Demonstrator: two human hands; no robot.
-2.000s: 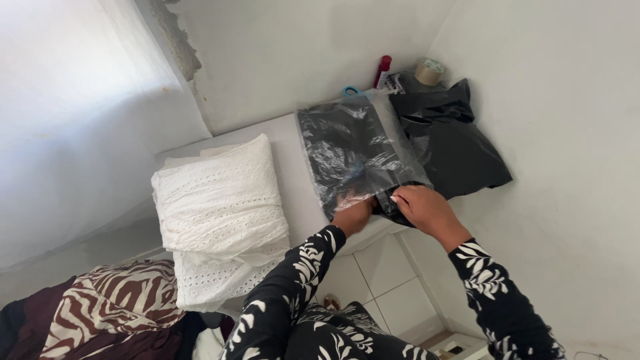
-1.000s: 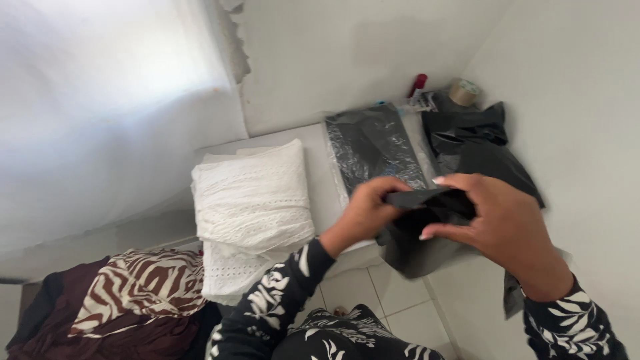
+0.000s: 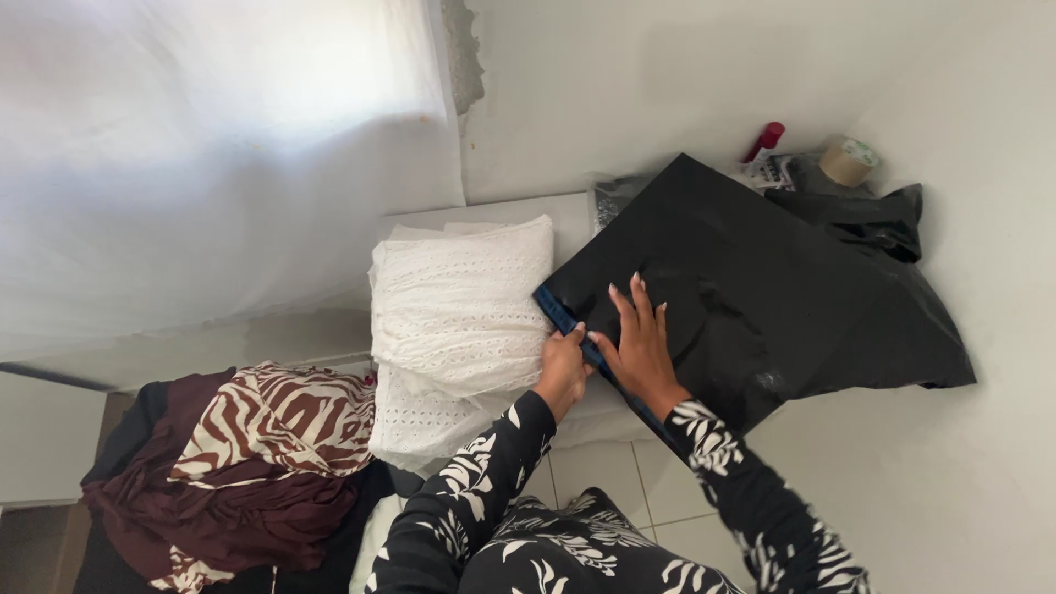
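A large black plastic mailing bag point(image 3: 701, 272) lies spread out at a slant, with a blue strip point(image 3: 554, 310) along its lower left edge. My left hand point(image 3: 566, 367) pinches that edge between thumb and fingers. Flat on the bag, just right of the strip, rests my right hand point(image 3: 639, 351) with its fingers spread. Beneath the bag a clear plastic package point(image 3: 615, 198) shows only at one corner. Folded white eyelet fabric point(image 3: 462, 305) sits to the left, close to the bag's corner.
A roll of tape point(image 3: 848, 161), a red-capped bottle point(image 3: 767, 140) and another black plastic bag point(image 3: 874, 219) are at the back right by the wall. Brown zebra-print and maroon clothes point(image 3: 239, 478) are heaped at the lower left. A white sheet point(image 3: 247, 124) hangs at the upper left.
The black bag, bunched between both hands a second ago, is now spread over the clear package. My right hand has gone from gripping it to lying flat on it.
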